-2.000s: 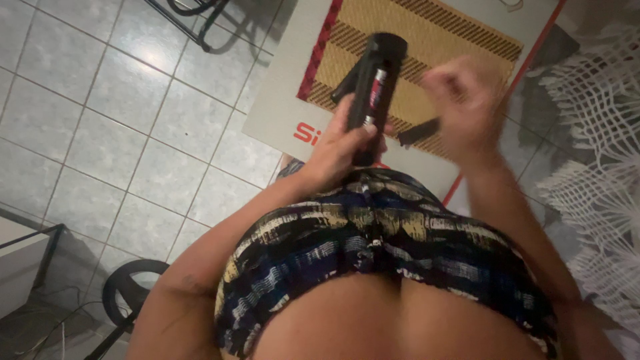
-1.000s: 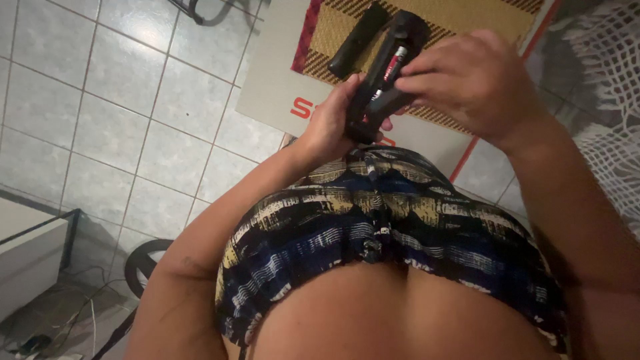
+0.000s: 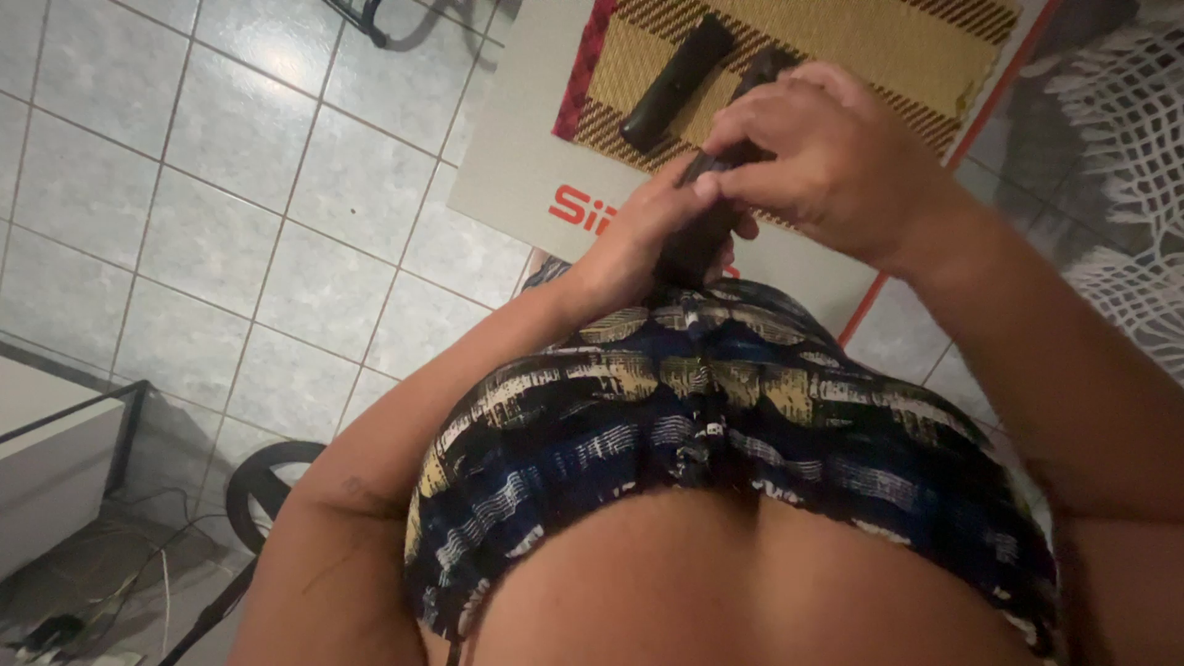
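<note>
Below the upper middle of the head view, my left hand (image 3: 634, 231) is wrapped around the lower part of a black plastic handheld device (image 3: 694, 242), close to my patterned top. My right hand (image 3: 823, 162) comes over the device from the right, its thumb and fingertips closed on its upper part. Those fingers hide most of the device's face, and no battery shows in it now. A separate long black plastic piece (image 3: 678, 83) lies slantwise on a striped woven mat (image 3: 911, 55), just up and left of my hands.
Under the mat is a light grey board (image 3: 518, 139) with red lettering and a red edge. A white crocheted cloth (image 3: 1138, 176) hangs at the right. A black ring-shaped part (image 3: 250, 490), cables (image 3: 162, 573) and a white furniture piece (image 3: 55, 435) stand at the lower left.
My right hand has come in from beside the device and now covers its upper part. Batteries seen in the device earlier are hidden. The long black piece stays on the mat.
</note>
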